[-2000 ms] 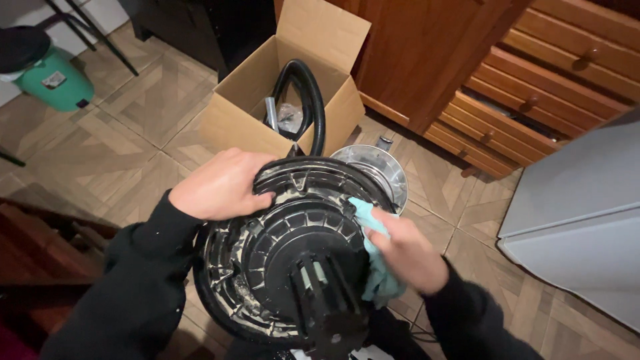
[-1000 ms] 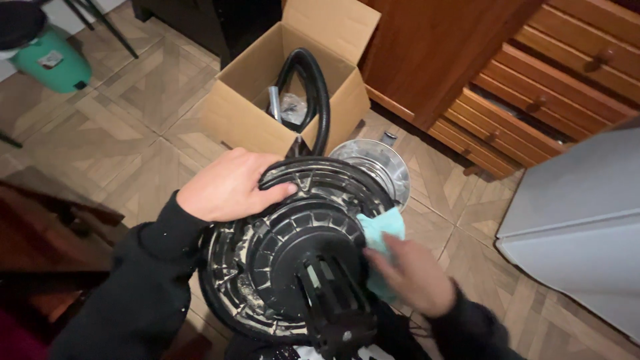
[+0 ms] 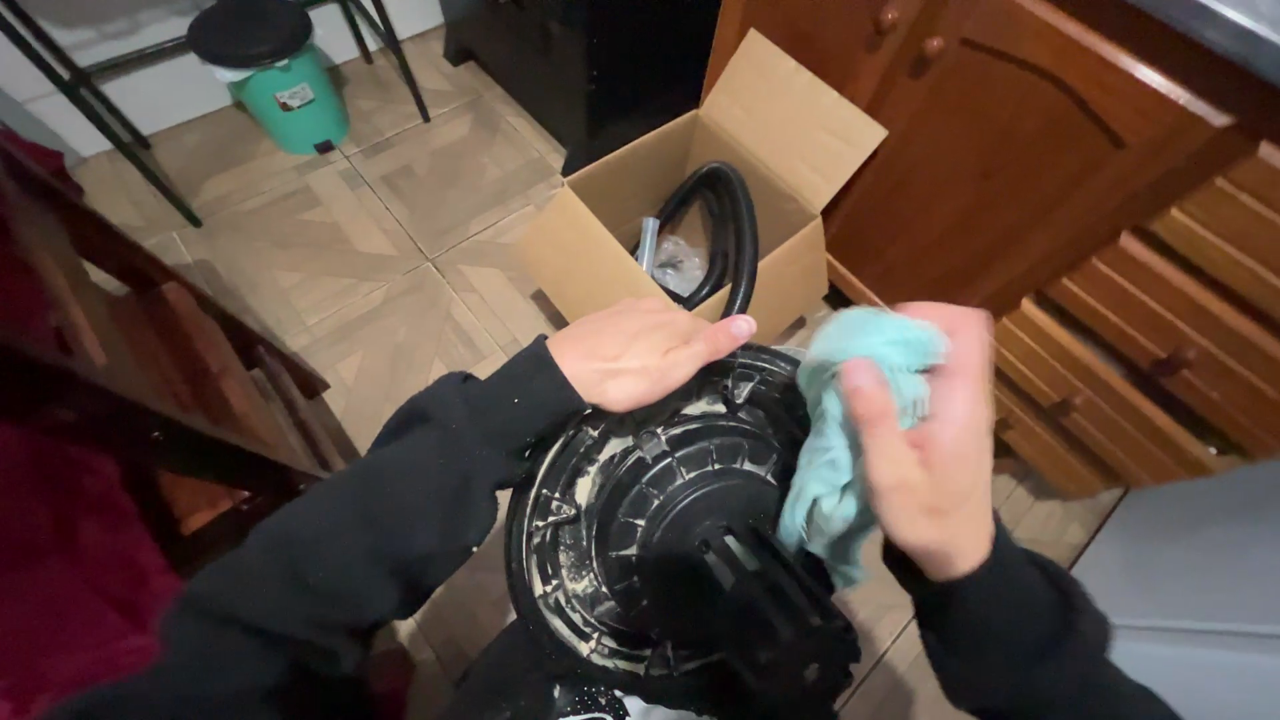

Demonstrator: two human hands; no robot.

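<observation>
A round black plastic vacuum-cleaner motor head [image 3: 640, 520], its ribbed underside up and marked with pale dust, rests over my lap. My left hand [image 3: 650, 355] grips its upper rim, thumb lying across the edge. In my right hand [image 3: 935, 440], slightly blurred, is a bunched light-blue cloth [image 3: 840, 430], raised at the right side of the rim. Just beyond the motor head stands an open cardboard box [image 3: 600, 250] with a black flexible hose [image 3: 740, 230], a grey tube [image 3: 648, 245] and a clear plastic bag [image 3: 680, 265] inside.
Wooden cabinets [image 3: 1000, 150] and drawers [image 3: 1130, 370] stand at the right, above a pale grey surface [image 3: 1190, 570]. A green bin [image 3: 295, 105] with a black lid is at the upper left. Dark wooden furniture [image 3: 150, 300] is close on the left, on a tiled floor.
My right hand has lifted the cloth up from the motor head's right side, and the cloth is more bunched. My left hand stays on the rim. The view has shifted somewhat.
</observation>
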